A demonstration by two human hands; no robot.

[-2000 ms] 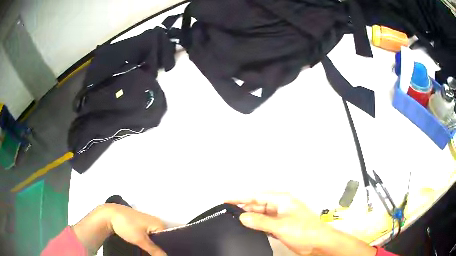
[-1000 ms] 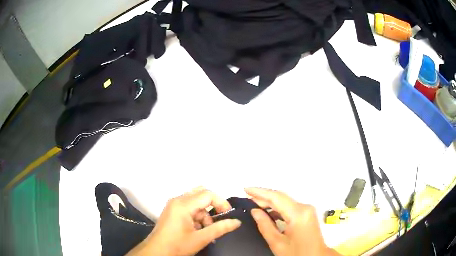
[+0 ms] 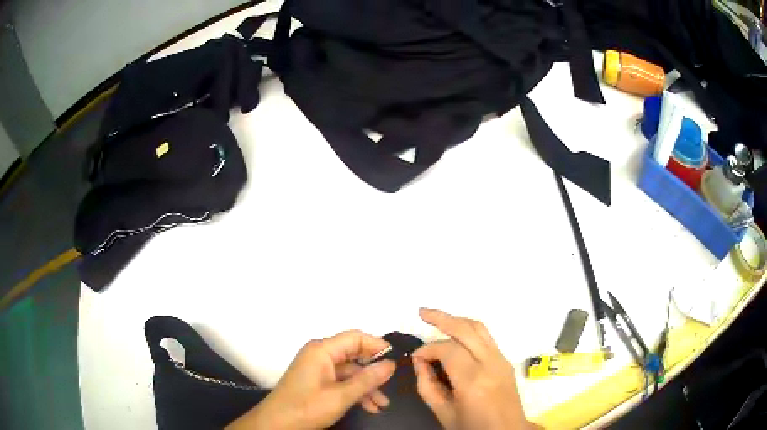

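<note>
A black bag panel (image 3: 202, 399) with a pale zipper line along its upper edge lies at the bottom of the view, cut off by the frame. Its left end curls into a loop. My left hand (image 3: 336, 382) pinches the zipper edge between thumb and fingers; a short piece of zipper shows at the fingertips. My right hand (image 3: 462, 369) is close beside it, with thumb and index finger together at the panel's edge. Whether a small part sits between the right fingertips is too small to tell.
Black bag pieces (image 3: 168, 159) lie at left, and a black heap (image 3: 404, 76) at the far side. At right are a long dark strip (image 3: 580, 243), scissors (image 3: 629, 327), a grey block (image 3: 572, 330), a yellow cutter (image 3: 568, 363), a blue tray (image 3: 685, 206) with bottles and an orange bottle (image 3: 635, 74).
My left hand has moved from the panel's left part to beside my right hand and pinches the zipper end. My right thumb and index finger have closed together. The camera view has shifted slightly.
</note>
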